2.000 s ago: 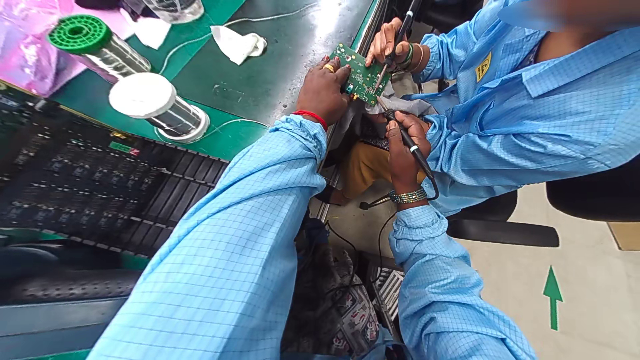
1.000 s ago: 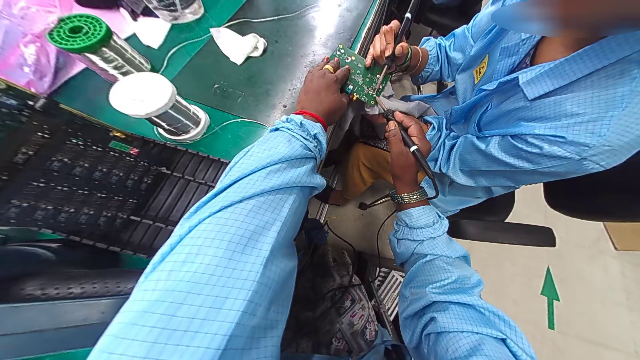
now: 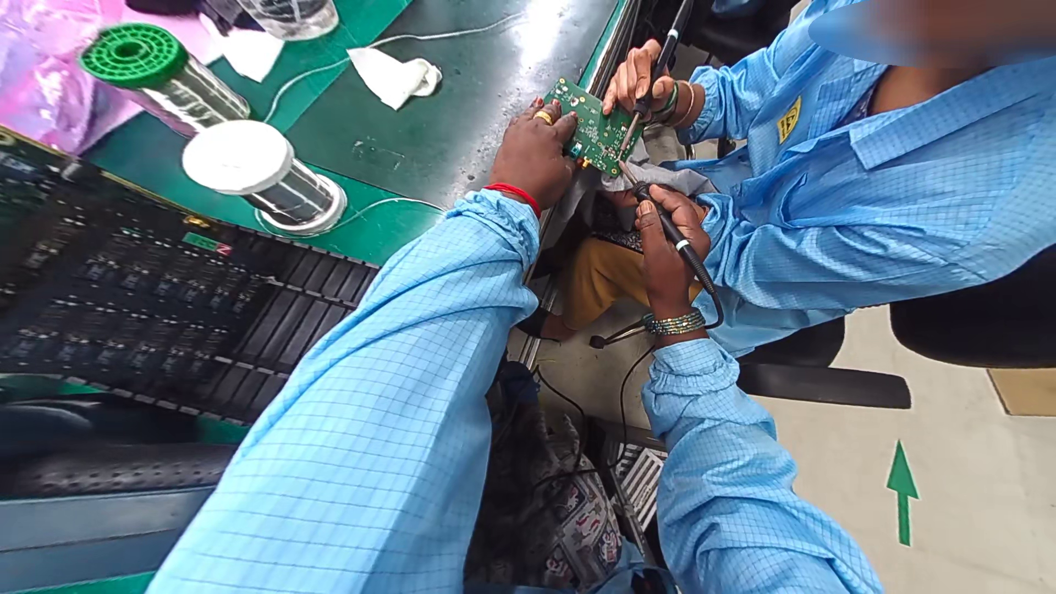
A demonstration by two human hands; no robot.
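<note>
A green printed circuit board [image 3: 596, 132] is held at the table's edge. My left hand [image 3: 536, 153], with a ring and a red thread at the wrist, grips its left side. My right hand [image 3: 672, 247] holds a soldering iron [image 3: 672, 231] like a pen, its tip at the board's lower right edge. A co-worker's hand [image 3: 639, 82] steadies a second soldering iron [image 3: 660, 66], whose tip also lies on the board close to mine. Beneath the board is a grey cloth [image 3: 660, 176], partly hidden.
Solder wire spools, one with a white flange [image 3: 238, 157] and one with a green flange [image 3: 134, 55], stand on the green table mat [image 3: 371, 223]. A crumpled white tissue [image 3: 394, 78] lies behind them. A black slotted rack [image 3: 148, 289] is at left; the co-worker sits close at right.
</note>
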